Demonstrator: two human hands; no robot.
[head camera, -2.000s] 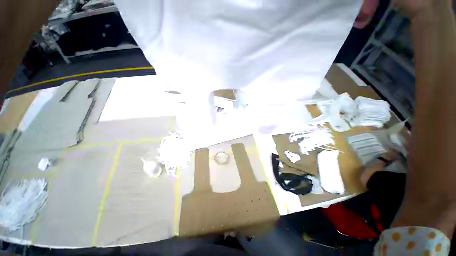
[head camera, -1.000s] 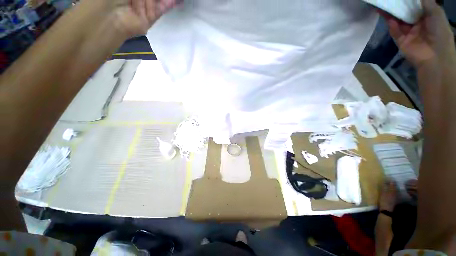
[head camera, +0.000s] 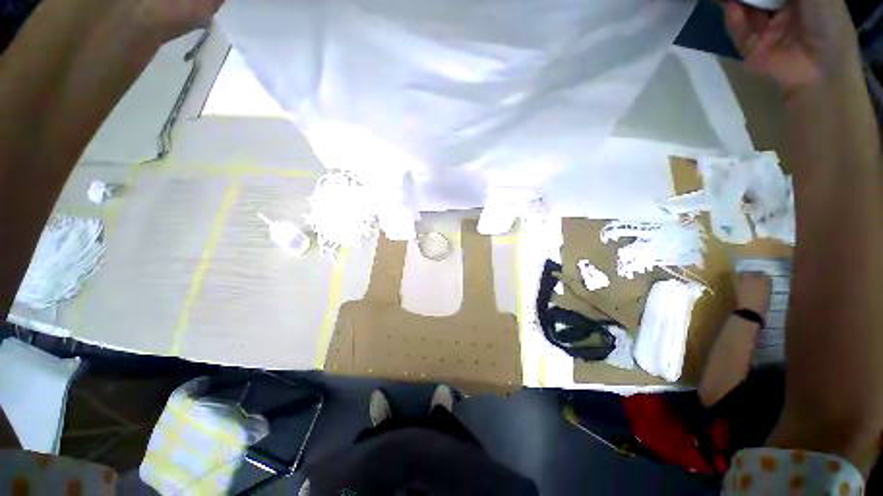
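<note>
A large white cut panel (head camera: 455, 87) hangs spread across the top middle. Its lower part lies over the back of the table, and its two straps reach the tops of the cardboard template's (head camera: 426, 339) straps. My left hand (head camera: 184, 8) is at the top left edge, mostly cut off, at the panel's upper left corner. My right hand (head camera: 779, 46) is raised at the top right, fingers closed on white fabric cut off by the frame. A tape roll (head camera: 435, 246) lies between the template's straps. A glue bottle (head camera: 289, 235) lies on its side to the left.
White strip piles lie at centre (head camera: 344, 208), far left (head camera: 63, 263) and right (head camera: 663, 244). A black band bundle (head camera: 576, 329) and folded white bundle (head camera: 668, 329) lie front right. Another person's forearm (head camera: 731, 354) rests at the right. A chair (head camera: 281, 417) stands below the table.
The view has tilted down. The panel, raised above the table before, now hangs lower, its straps at the template's strap tops. Both hands stay at the top, the left now more cut off.
</note>
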